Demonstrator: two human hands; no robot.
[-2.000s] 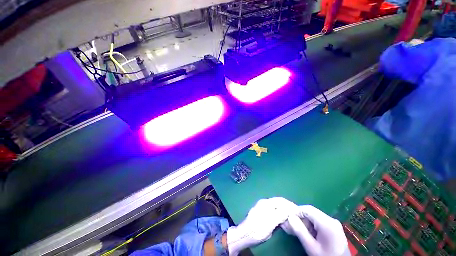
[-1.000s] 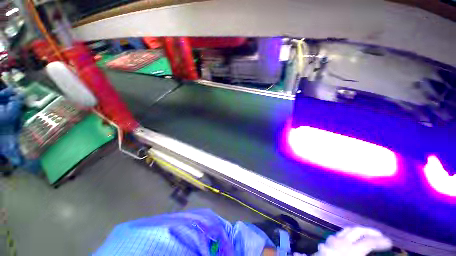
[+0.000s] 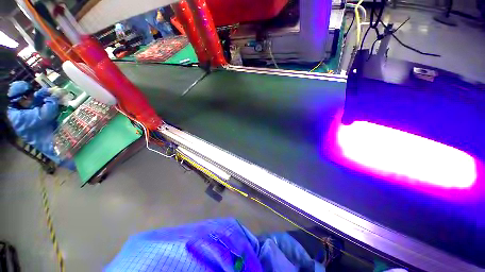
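Neither of my hands can be made out. My blue sleeve [image 3: 290, 254] shows at the bottom centre, and a tiny pale patch at the bottom edge right of it is too small to identify. Nearest in front of me is the dark green conveyor belt [image 3: 255, 114] with its bright metal side rail [image 3: 266, 183]. A black-housed lamp [image 3: 420, 87] over the belt at right glows white with a purple-pink rim.
A red post [image 3: 114, 82] stands beside the belt at left. Beyond it, a person in blue [image 3: 34, 119] is beside a board tray [image 3: 82, 127] and a green-topped table [image 3: 109, 149]. A yellow cable [image 3: 212, 177] runs below the rail. Grey floor [image 3: 127, 212] lies at lower left.
The view has swung left, away from the green mat, small board and tray. The white-gloved hand at lower right has dropped out of view, and the lamp sits further right.
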